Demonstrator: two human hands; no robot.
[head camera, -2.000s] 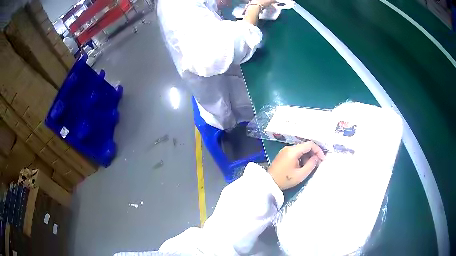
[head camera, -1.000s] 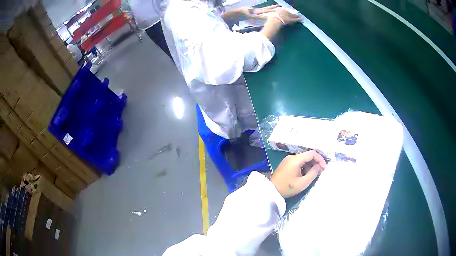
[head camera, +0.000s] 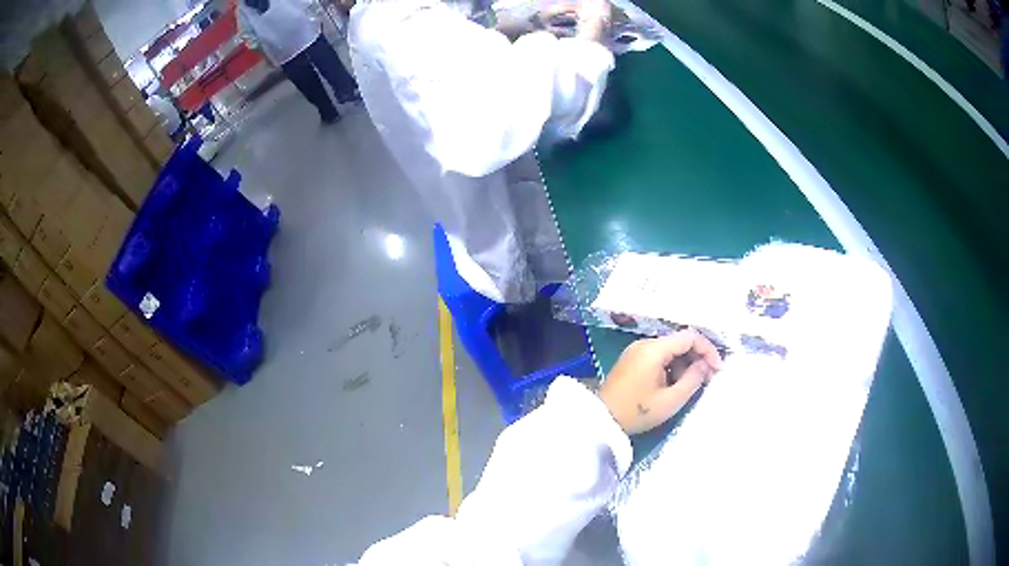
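Observation:
A thick, glaring-white stack of clear bags (head camera: 763, 442) lies on the green worktop in front of me, with ragged film along its edges. A slim white retail box (head camera: 675, 279) lies across its far end, with small pictures on its side and loose film past its left end. My left hand (head camera: 661, 381) is at the left edge of the stack, beside the box, fingers curled and fingertips touching the edge; glare hides whether they pinch film. My right hand is not in view.
A person in a white smock (head camera: 465, 100) handles something in clear film at the far worktop. A pale rail (head camera: 797, 166) curves along the worktop. Left are a blue stool (head camera: 476, 321), blue pallet (head camera: 199, 265) and stacked brown cartons (head camera: 66, 199). Another person (head camera: 293, 39) stands behind.
My left hand has shifted only slightly with the view and stays at the stack's edge. The nearby worker's hands have moved, with film now showing there. A person has appeared in the background.

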